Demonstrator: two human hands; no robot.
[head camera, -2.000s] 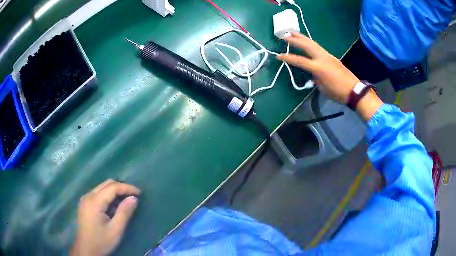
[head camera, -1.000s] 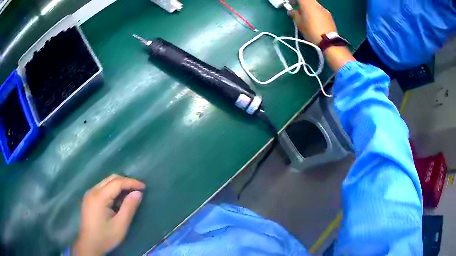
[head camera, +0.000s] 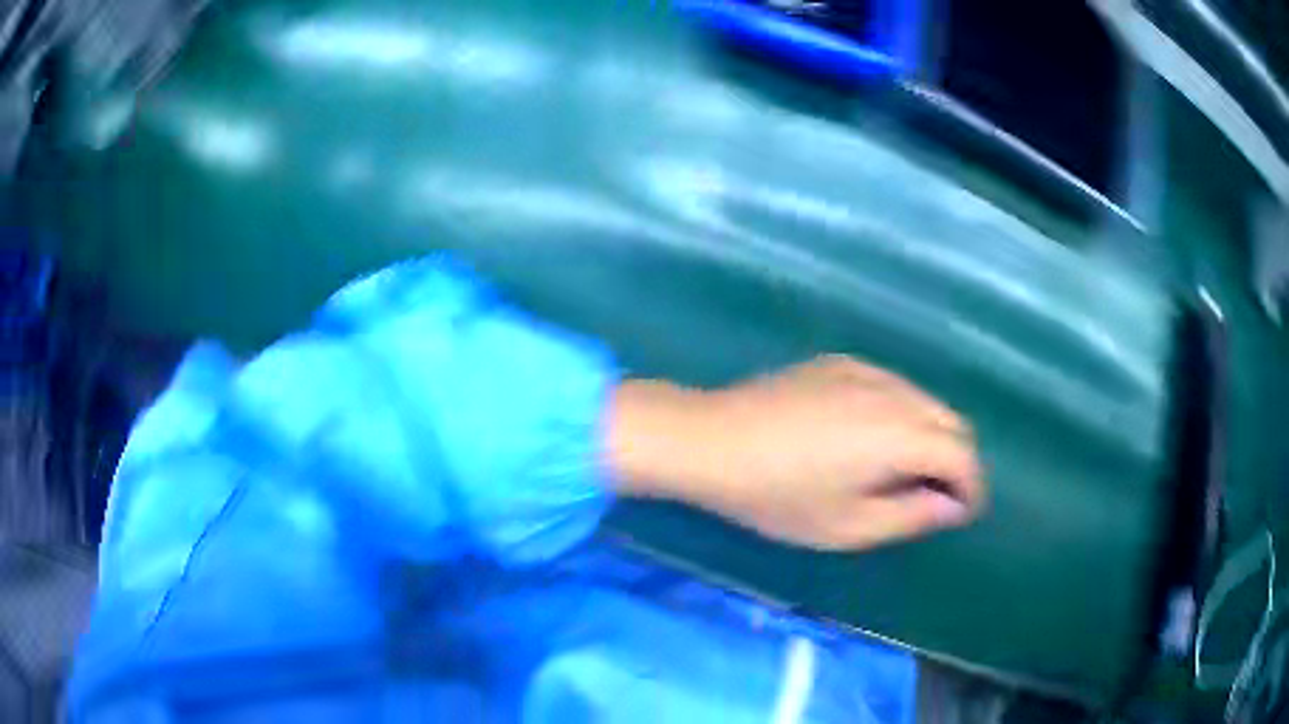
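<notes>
The view is strongly blurred. My left hand (head camera: 834, 453) is over the green mat in the middle, fingers curled toward the thumb with a small dark gap between them. Whether anything is in it cannot be told. My right hand is not in view. A long black shape, which looks like the electric screwdriver (head camera: 1195, 467), lies on the mat at the right. A thin white cable (head camera: 1202, 622) shows at the lower right edge.
A blue bin (head camera: 827, 50) is cut off by the top edge. Beside it is the white bin (head camera: 1025, 153) with dark contents. The green mat (head camera: 566, 241) curves across the view. My blue sleeve and smock fill the lower left.
The view has swung left, so the bins, screwdriver and cable appear farther right. My left hand now shows near the middle. My right hand, earlier at the white adapter, has left the picture.
</notes>
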